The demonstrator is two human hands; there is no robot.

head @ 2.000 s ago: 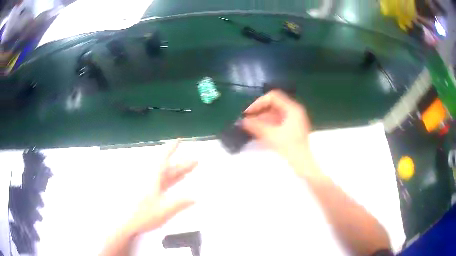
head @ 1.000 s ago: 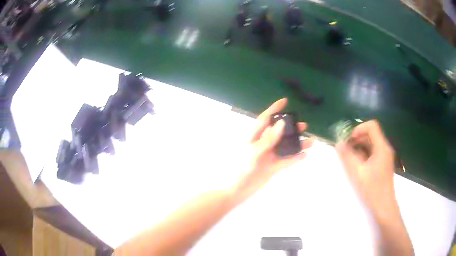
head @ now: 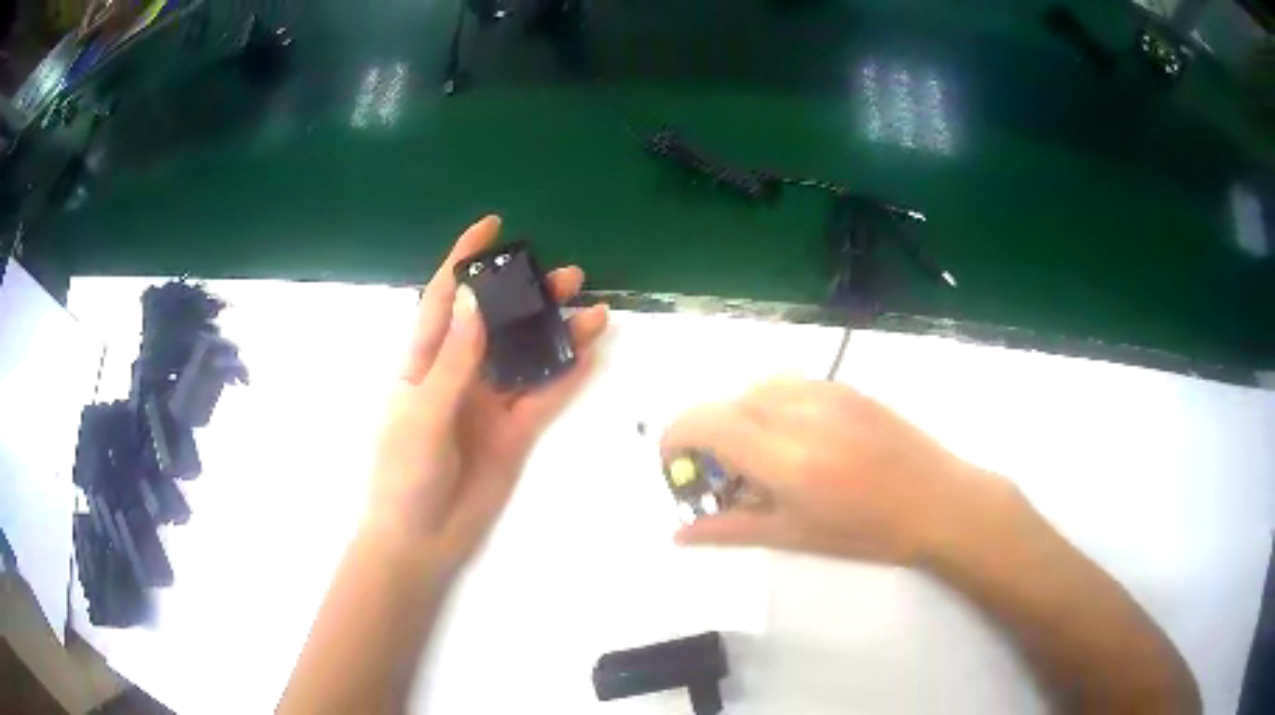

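My left hand (head: 469, 377) holds a black adapter housing (head: 520, 321) upright, its open side facing up and two small metal spots at its top end. My right hand (head: 797, 468) is to the right and nearer me, over the white work sheet (head: 559, 615). Its fingers hold a circuit board (head: 699, 482) with a yellow block and pale round parts. A thin cord (head: 840, 352) runs from behind my right hand up to a dark cord bundle (head: 850, 259) at the sheet's edge. The board and housing are apart.
A pile of black housings (head: 147, 461) lies at the left of the sheet. A black T-shaped object (head: 660, 671) is at the bottom centre. A coiled cord (head: 713, 171) and other parts lie on the green belt (head: 350, 210). Brown cardboard (head: 42, 650) shows at lower left.
The view has turned. My left hand still holds the housing. My right hand has brought the board from the belt's edge to over the sheet, parts now showing.
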